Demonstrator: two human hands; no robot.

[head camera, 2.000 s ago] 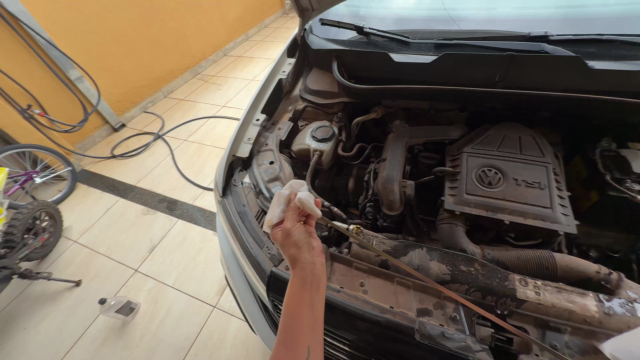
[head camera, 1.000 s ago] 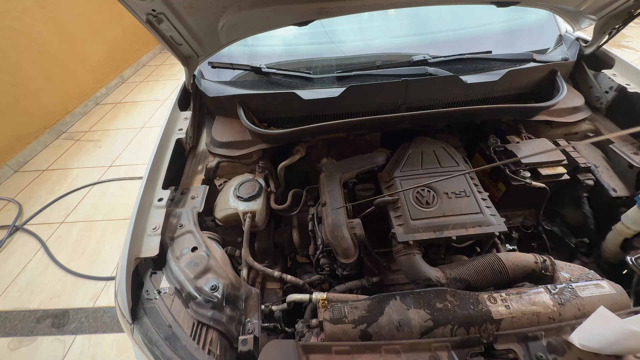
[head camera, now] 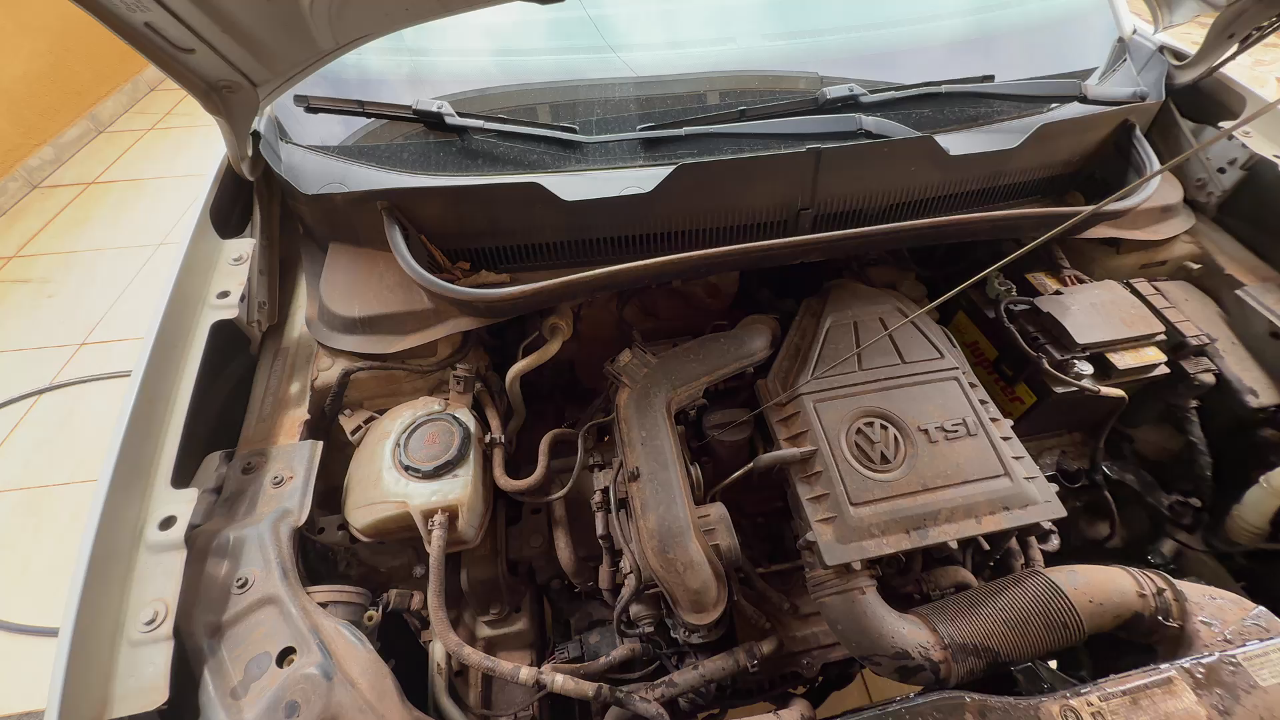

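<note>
Neither of my hands shows in the head view. A dusty car engine bay fills the picture, with a ribbed Volkswagen TSI engine cover (head camera: 890,430) right of centre. A curved air duct (head camera: 660,480) runs beside the cover on its left. Further left sits a whitish coolant reservoir (head camera: 420,480) with its dark cap (head camera: 433,445) on. A thin hood prop rod (head camera: 1040,240) slants across the view from the upper right and passes in front of the cover. At the lower right, a corrugated intake hose (head camera: 1000,620) joins the cover's front.
Behind the bay lie the plastic cowl (head camera: 620,225) and wiper arms (head camera: 740,128) below the windshield. A battery (head camera: 985,365) stands at the right. The fender edge (head camera: 130,500) borders the tiled floor (head camera: 80,300), where a dark hose (head camera: 60,385) lies.
The view has swung right and closer over the engine bay. My hand, holding a white cloth and a thin dipstick-like strip near the bay's front two seconds ago, is out of view.
</note>
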